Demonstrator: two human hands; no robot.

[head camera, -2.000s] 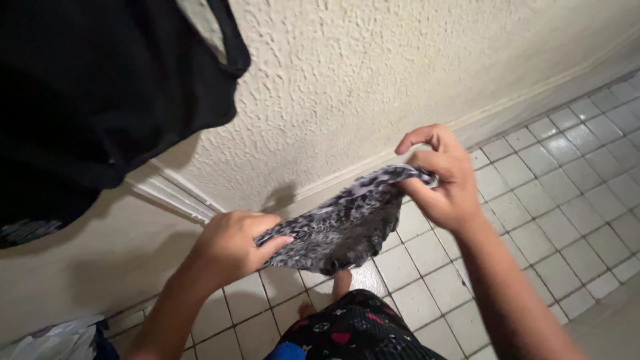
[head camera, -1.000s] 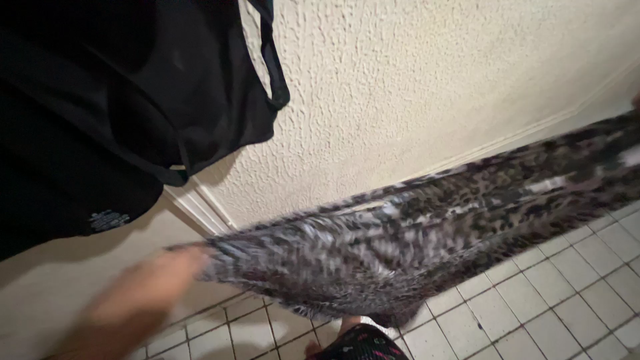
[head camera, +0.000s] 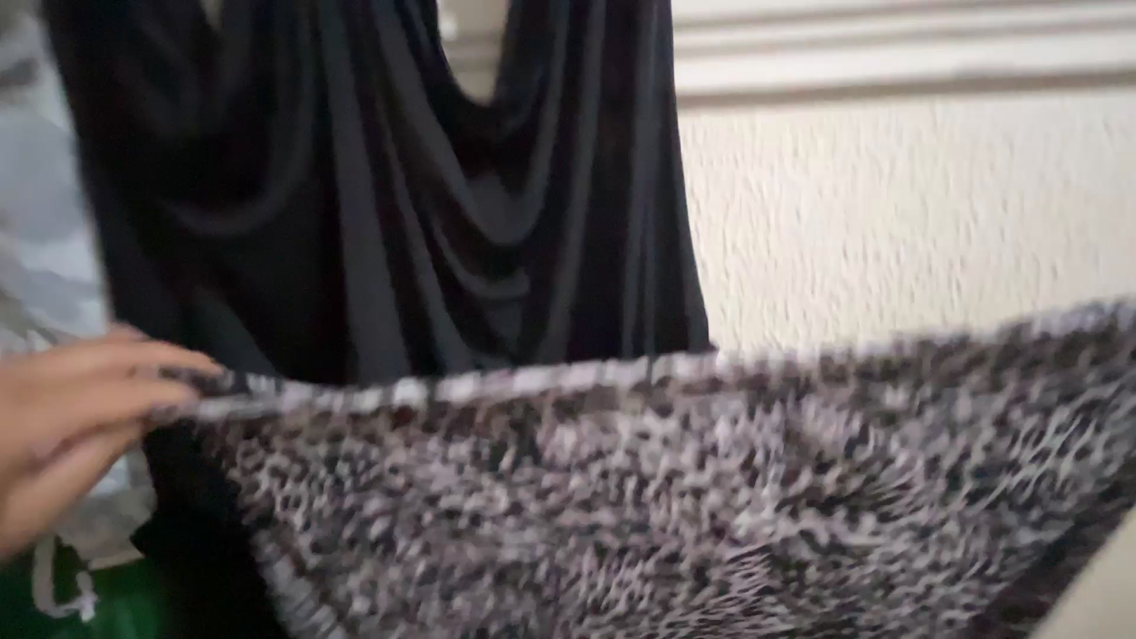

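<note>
My left hand (head camera: 84, 422) is at the left edge, its fingers and thumb pinching the upper left corner of a grey, black and white patterned cloth garment (head camera: 639, 497). The garment is spread wide across the lower part of the view, its top edge stretched and rising to the right. My right hand is out of view. Directly behind the patterned garment hangs a black garment (head camera: 373, 195) with draped folds. The picture is somewhat blurred.
A cream textured wall (head camera: 887, 213) with pale horizontal molding (head camera: 905, 49) stands behind on the right. Crumpled greyish-white material (head camera: 40, 204), perhaps plastic, is at the far left. Something green (head camera: 124, 595) shows at the lower left.
The patterned garment has gone from bunched between both hands to spread out wide. My right hand has left the view. The view has swung up from the tiled floor toward the black garment and wall.
</note>
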